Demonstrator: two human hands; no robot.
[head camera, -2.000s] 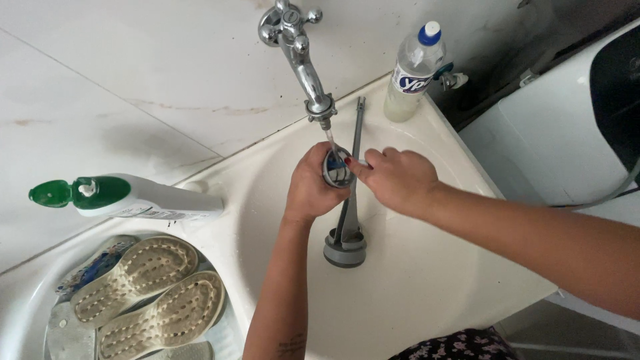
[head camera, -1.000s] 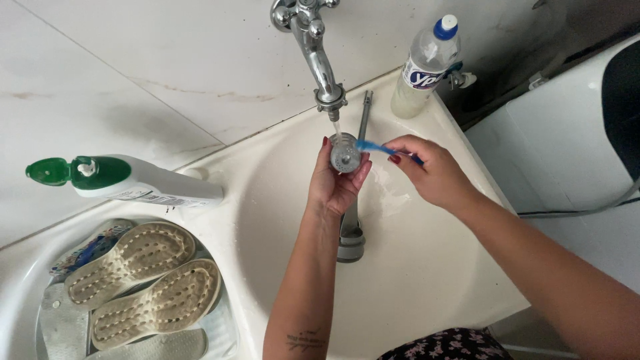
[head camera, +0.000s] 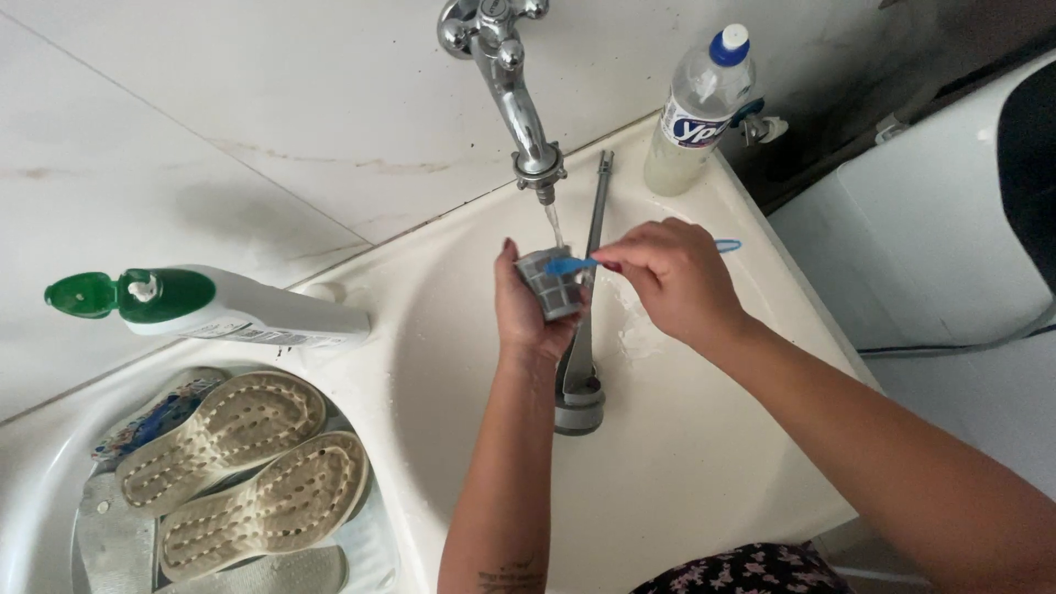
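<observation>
Under the chrome faucet (head camera: 528, 136), whose water runs, my left hand (head camera: 532, 318) holds a small grey mesh filter cup (head camera: 551, 290) on its side. My right hand (head camera: 681, 276) grips a blue toothbrush (head camera: 571, 265); the brush end lies against the cup's mesh, and the looped handle end shows beyond the knuckles. Behind and below the cup, a long grey plastic part (head camera: 600, 198) with a round base (head camera: 579, 410) rests in the basin, partly hidden by the hands.
A clear bottle with a blue cap (head camera: 689, 115) stands at the sink's back right corner. A white bottle with an open green lid (head camera: 247, 305) is on the left ledge. Sandals (head camera: 268, 499) lie in the left basin (head camera: 384, 528). A white appliance (head camera: 924, 190) is at the right.
My left hand has turned the cup from end-on to its side. The brush, at the cup's round end one second ago, is now on the mesh wall.
</observation>
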